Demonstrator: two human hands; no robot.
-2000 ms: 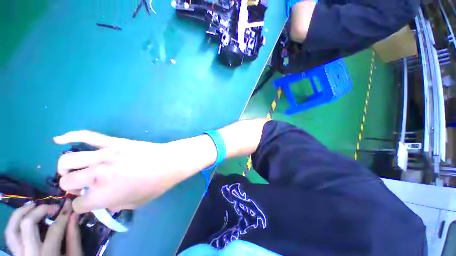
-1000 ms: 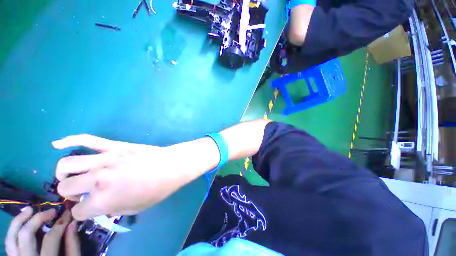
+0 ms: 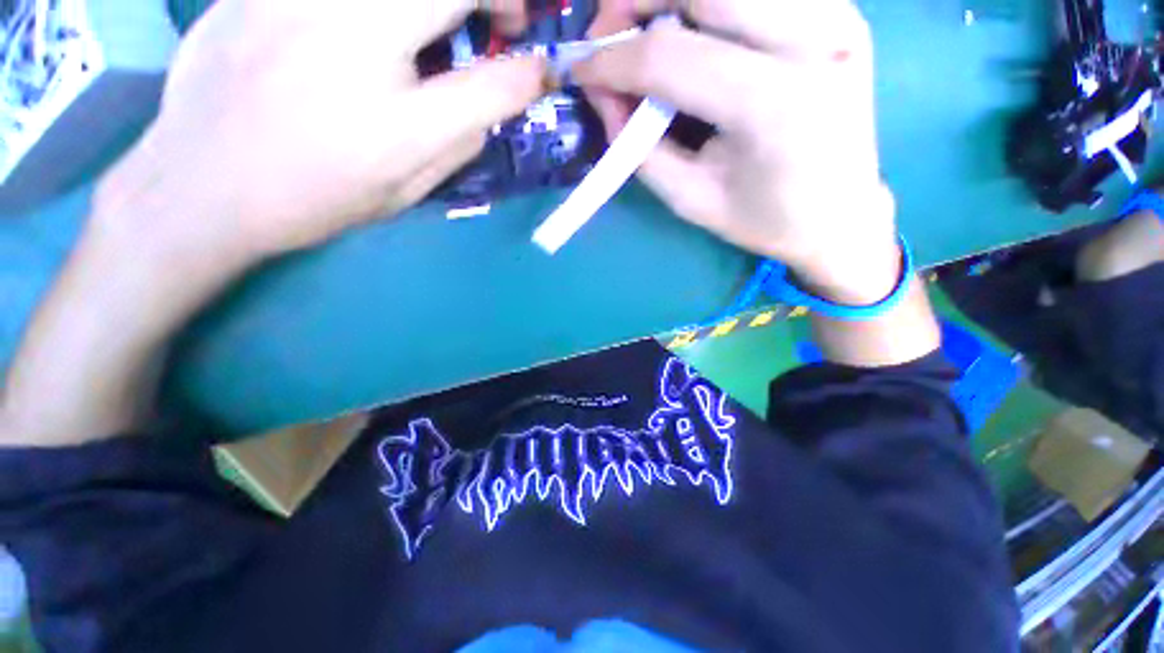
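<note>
A black chassis [image 3: 534, 151] lies on the green bench mat at the top, largely hidden under both hands. A white flat ribbon cable [image 3: 605, 177] hangs from my right hand toward the front of the mat, its free end clear of the chassis. My right hand [image 3: 766, 128] has its fingers closed on the ribbon. My left hand [image 3: 306, 115] reaches over the chassis from the left, its thumb and fingertips at the chassis and close to the right fingertips. What exactly the left fingers pinch is blurred and partly hidden.
A box of white strips [image 3: 45, 77] stands at the upper left. Another black unit [image 3: 1066, 140] with a white strip lies at the upper right. A neighbour's arm [image 3: 1123, 262] is at the right edge. A cardboard box [image 3: 1088, 462] and blue stool [image 3: 977, 376] are beyond the bench edge.
The view has swung left, so the chassis and both hands now show at the top centre. The ribbon's free end now points down and left from the right hand.
</note>
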